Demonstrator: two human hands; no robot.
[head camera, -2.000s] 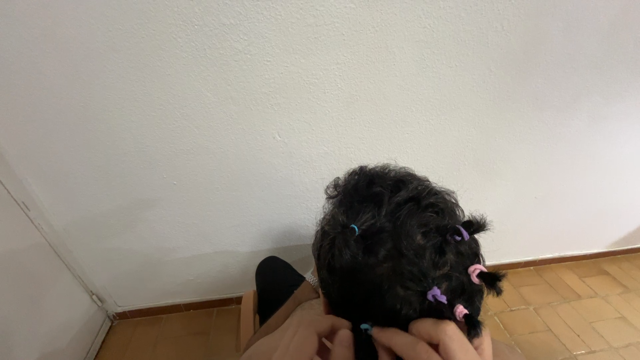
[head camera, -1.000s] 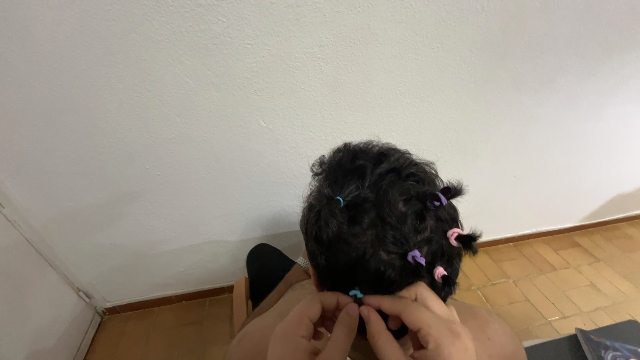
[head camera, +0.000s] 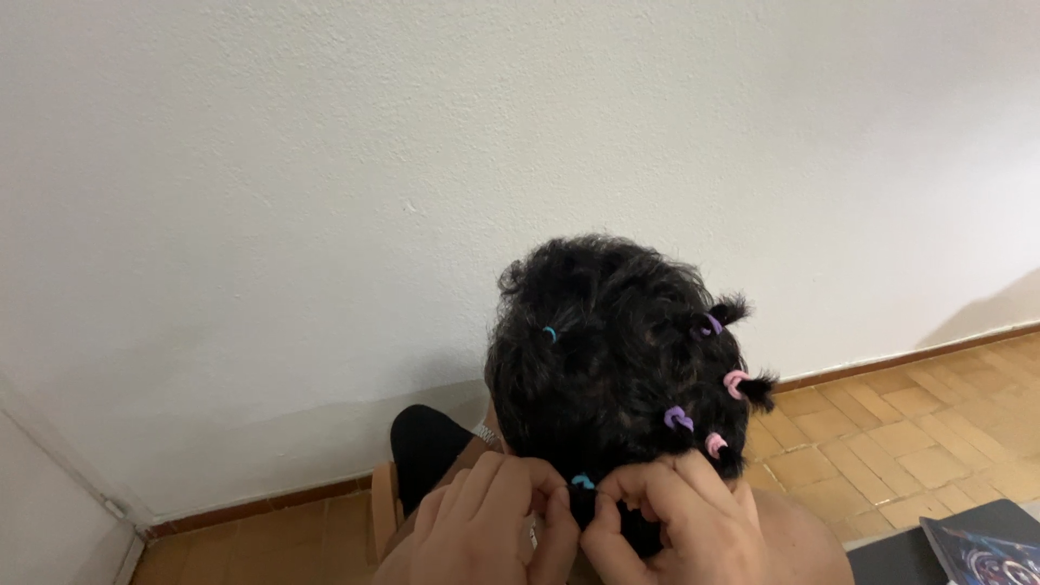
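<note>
A seated person's head with short dark curly hair (head camera: 601, 366) is in front of me, seen from behind. At the lower back of the head, a blue hair elastic (head camera: 582, 482) rings a small tuft. My left hand (head camera: 496, 516) and my right hand (head camera: 678, 512) pinch this tuft's hair from either side, just below the elastic. On the right side of the head, purple elastics (head camera: 678, 418) and pink elastics (head camera: 736, 384) hold short tufts. Another blue elastic (head camera: 550, 334) sits at the upper left.
A white textured wall (head camera: 366, 203) rises behind the person. Brown floor tiles (head camera: 902, 422) lie at the right, with a dark surface (head camera: 886, 552) bearing a printed item (head camera: 987, 548) at the lower right corner. A wooden chair part (head camera: 385, 508) shows at the left.
Both hands stay at the tuft with the lower blue elastic. The dark surface at the lower right, not seen two seconds ago, is in view.
</note>
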